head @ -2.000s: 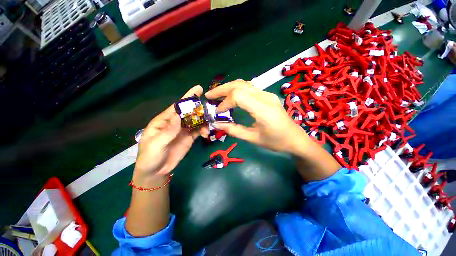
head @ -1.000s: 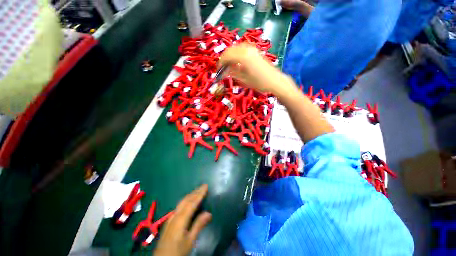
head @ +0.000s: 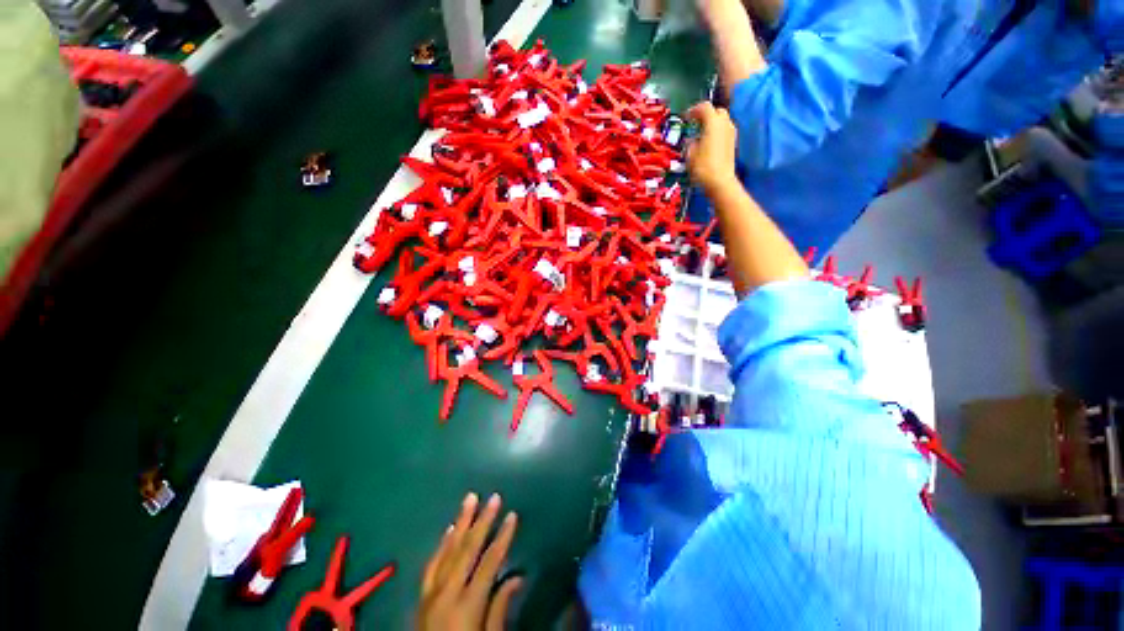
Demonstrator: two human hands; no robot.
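Note:
A large heap of red spring clamps (head: 530,222) with white labels lies on the green bench. My right hand (head: 711,146) is at the far right edge of the heap, fingers curled; a small dark thing shows at its fingertips, but I cannot tell if it is held. My left hand (head: 468,577) is at the bottom edge, partly cut off, open and empty above the bench. Left of it are a loose red clamp (head: 335,604), cut off below, and another red clamp (head: 279,542) on a crumpled white paper (head: 232,524).
A white tray (head: 690,327) holding clamped units stands right of the heap, partly behind my sleeve. Small black-and-gold modules (head: 316,170) lie on the dark belt beyond the pale rail (head: 277,376). Another person in a blue smock (head: 851,86) is at the upper right.
The view has swung right from the two-handed hold on the open unit. My right hand has moved from over the heap to its right edge. My left hand has stayed low and open since the second frame.

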